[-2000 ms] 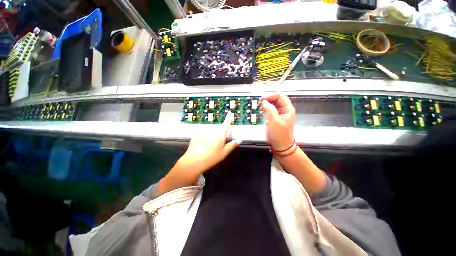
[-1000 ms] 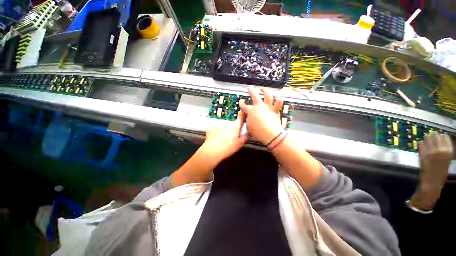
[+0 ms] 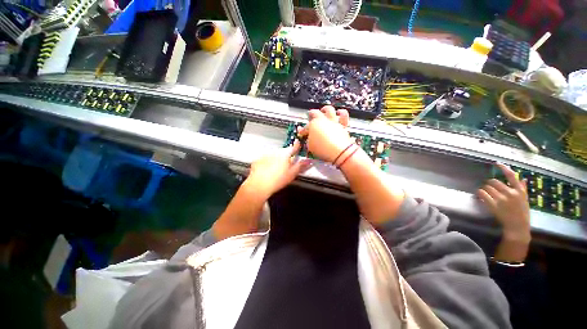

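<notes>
A green circuit board panel (image 3: 379, 149) lies between the conveyor rails in front of me, partly covered by my hands. My right hand (image 3: 327, 136) is over the panel's left and middle part, fingers bent; whether it holds a part is hidden. My left hand (image 3: 275, 168) rests on the near rail with its fingertips at the panel's left part; its grip is too blurred to tell. Beyond the far rail stands a black component tray (image 3: 338, 83) with many small loose parts.
Another person's hand (image 3: 508, 199) touches a second panel (image 3: 549, 193) on the right. Yellow wires (image 3: 404, 101), a tan ring (image 3: 517, 106) and a pale-handled tool (image 3: 528, 141) lie beyond the rail. A sample board (image 3: 279, 54) stands left of the tray. More boards (image 3: 108, 99) are far left.
My right hand has moved left across the panel from its right end. Another person's hand has come in at the right. The view has shifted, so the bench sits differently in the picture.
</notes>
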